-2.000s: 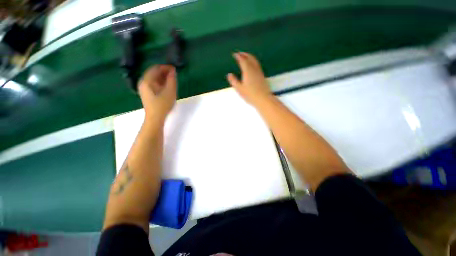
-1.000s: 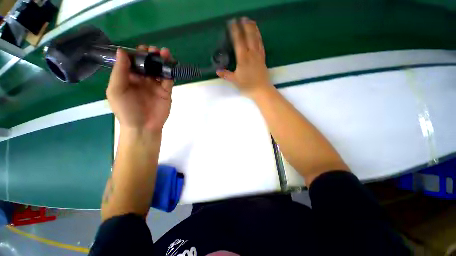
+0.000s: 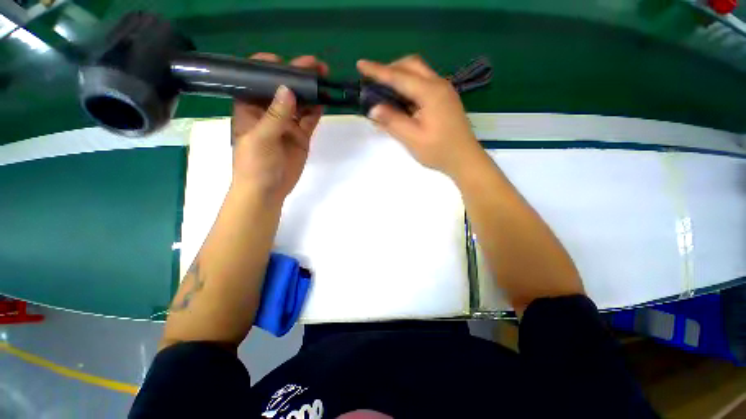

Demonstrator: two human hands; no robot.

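My left hand [image 3: 274, 131] is shut on the long dark grey handle [image 3: 237, 79] of a hair dryer, held level above the far edge of the white mat [image 3: 384, 237]. The wide barrel head [image 3: 131, 78] points left, its open ring facing down and toward me. My right hand [image 3: 421, 106] grips a folded dark power cord bundle at the handle's right end. Looped ends of the cord [image 3: 472, 74] stick out beyond my right fingers. The plug cannot be made out. A blue folded cloth or pouch [image 3: 283, 295] lies at the mat's left near edge, beside my left forearm.
The green conveyor belt [image 3: 572, 74] runs across beyond the mat. A second white mat [image 3: 581, 221] with tape lies to the right. A green bench top [image 3: 90, 229] is at left. A blue crate [image 3: 679, 327] is below at right, a red object [image 3: 18, 311] at lower left.
One second ago my right hand was open over the belt; now it is closed around the cord bundle. The dryer is still in my left hand, its handle now more fully in view.
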